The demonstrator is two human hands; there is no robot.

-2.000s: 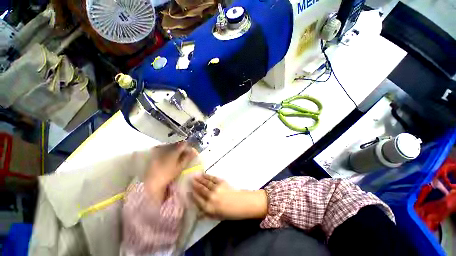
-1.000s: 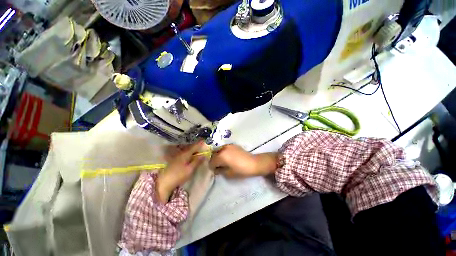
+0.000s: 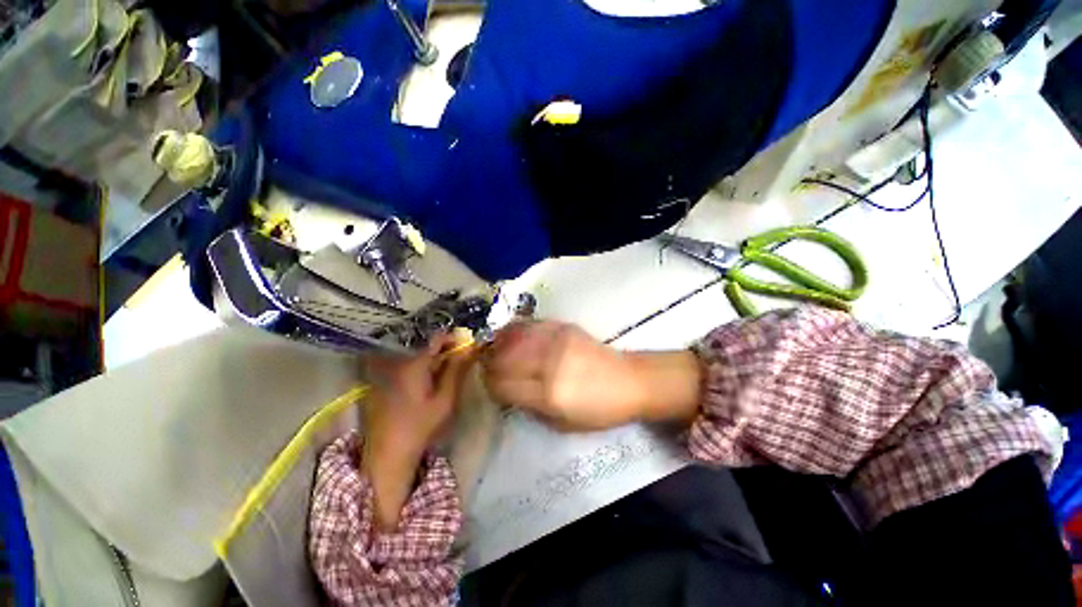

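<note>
The beige fabric piece (image 3: 154,439) spreads over the left of the white table and hangs over its front edge. A yellow edge strip (image 3: 291,457) runs across it to the needle area (image 3: 475,311) of the sewing machine (image 3: 392,154). My left hand (image 3: 409,397) lies on the fabric with its fingertips gripping the yellow strip just in front of the presser foot. My right hand (image 3: 558,374) is right beside it, fingers bent in at the strip's end. Both hands are slightly blurred, and the right fingertips are partly hidden.
Green-handled scissors (image 3: 795,267) lie right of the needle on the white table (image 3: 997,225). A dark thread or cord (image 3: 931,202) hangs from the machine's right end. Stacked beige pieces (image 3: 83,89) are at the upper left. A red-marked brown box (image 3: 48,267) is at the left.
The view has moved closer to the machine. Both hands have come together at the needle area, the right one from farther right. The yellow strip now bends down at its left end.
</note>
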